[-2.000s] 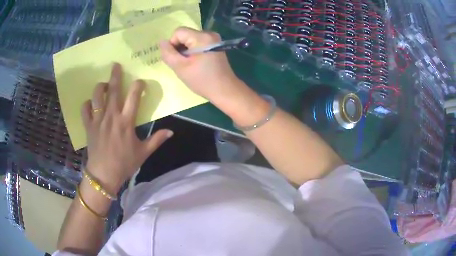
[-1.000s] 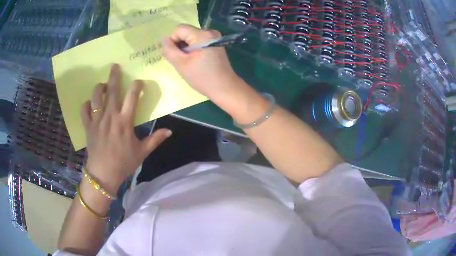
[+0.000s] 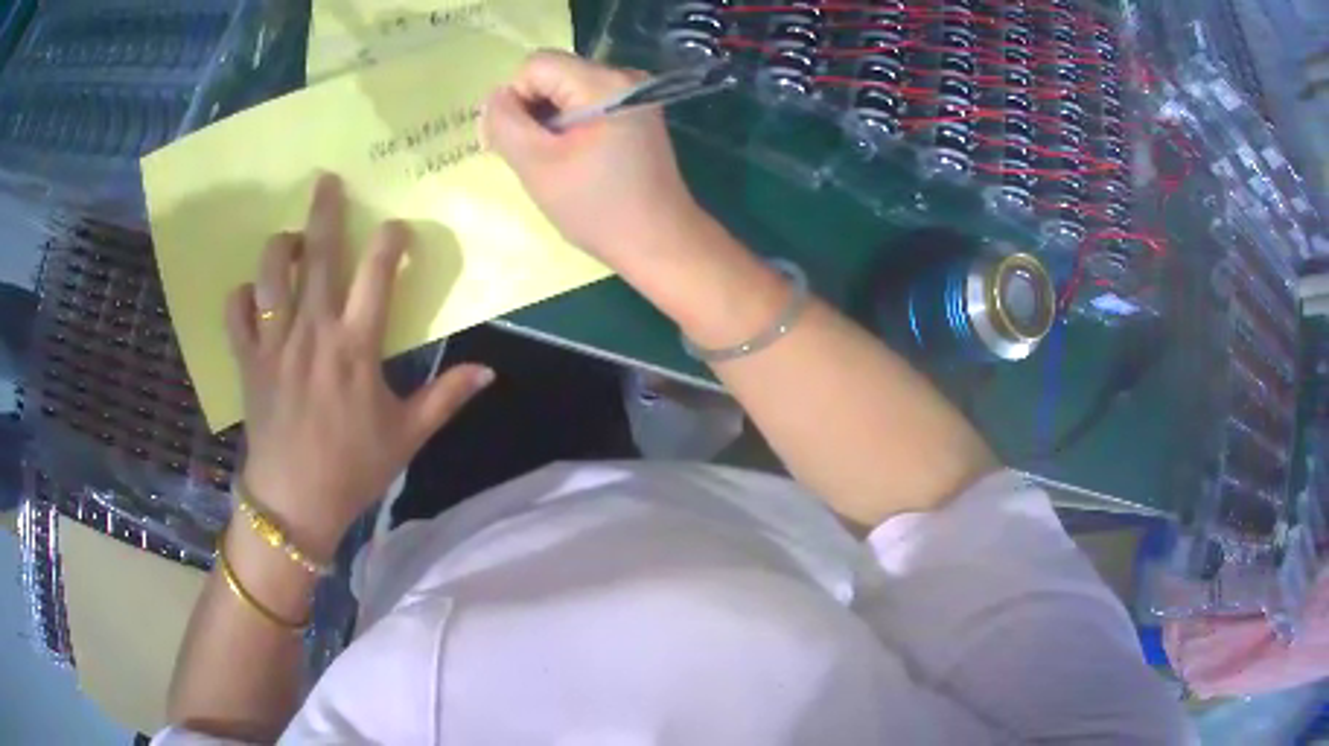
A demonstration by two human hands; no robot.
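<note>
A yellow paper slip [image 3: 481, 270] lies tilted at the bench's front edge, with lines of dark handwriting near its upper right. My left hand [image 3: 324, 372] lies flat on the slip's left part, fingers spread, holding nothing. My right hand [image 3: 583, 161] grips a pen [image 3: 641, 96] over the right part of the slip, at the end of the writing. The pen's tip is hidden by my fingers. A second yellow slip [image 3: 437, 21] with writing lies beyond, partly under the first.
A clear blister tray [image 3: 816, 117] of wired components with red leads stands at the back right. A round blue-sided fixture [image 3: 1006, 306] with a gold rim stands right of my right forearm. More trays [image 3: 110, 350] are at the left. A cardboard sheet [image 3: 131, 627] is at lower left.
The handwriting has grown longer on its second line. My right hand has moved slightly right and up with the pen. The slip and my left hand have shifted a little to the left.
</note>
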